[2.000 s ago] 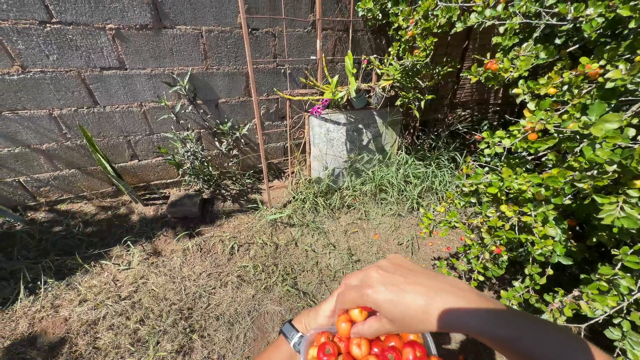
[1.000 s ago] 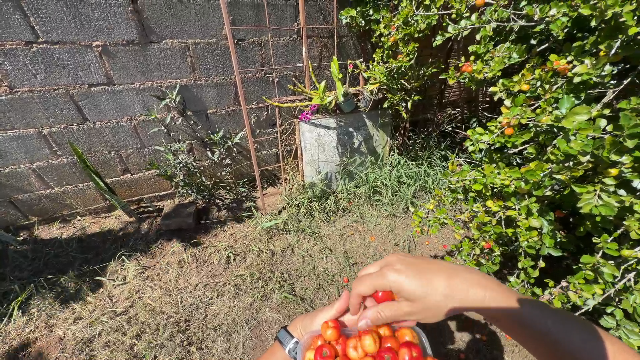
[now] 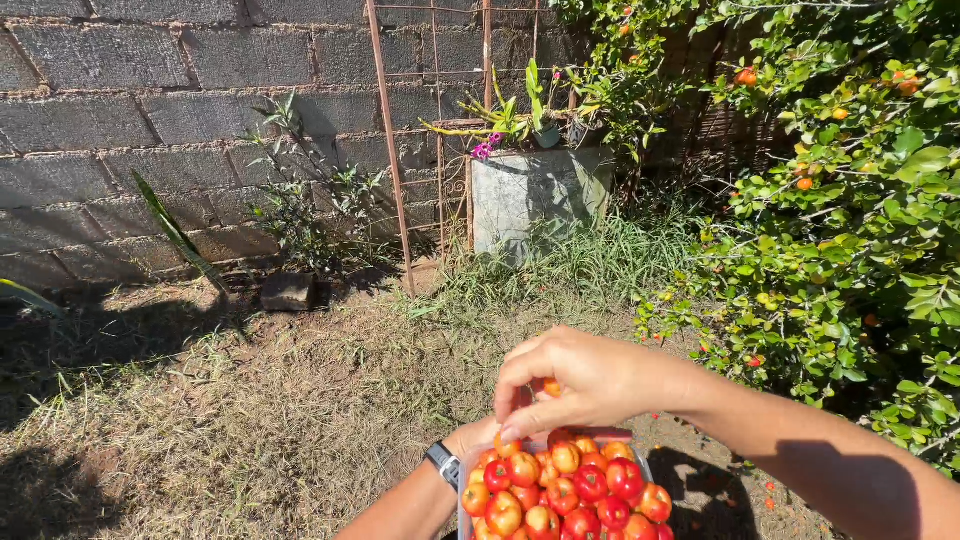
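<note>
A clear plastic container heaped with red and orange acerola-like cherries is at the bottom, right of centre. My left hand, with a dark watch on its wrist, supports the container from its far left side; most of its fingers are hidden behind the container and my right hand. Over the container's far edge is my right hand, its fingers curled around at least one orange fruit. Its thumb and fingertips are close to another orange fruit at the heap's edge.
A leafy bush bearing orange fruits fills the right side. Behind stand a concrete block wall, a rusty metal frame and a grey slab with potted plants above it. A dark block lies on the dry grass.
A red fruit showed in my right fingers one second ago; now an orange one shows there. My right hand has stayed over the container.
</note>
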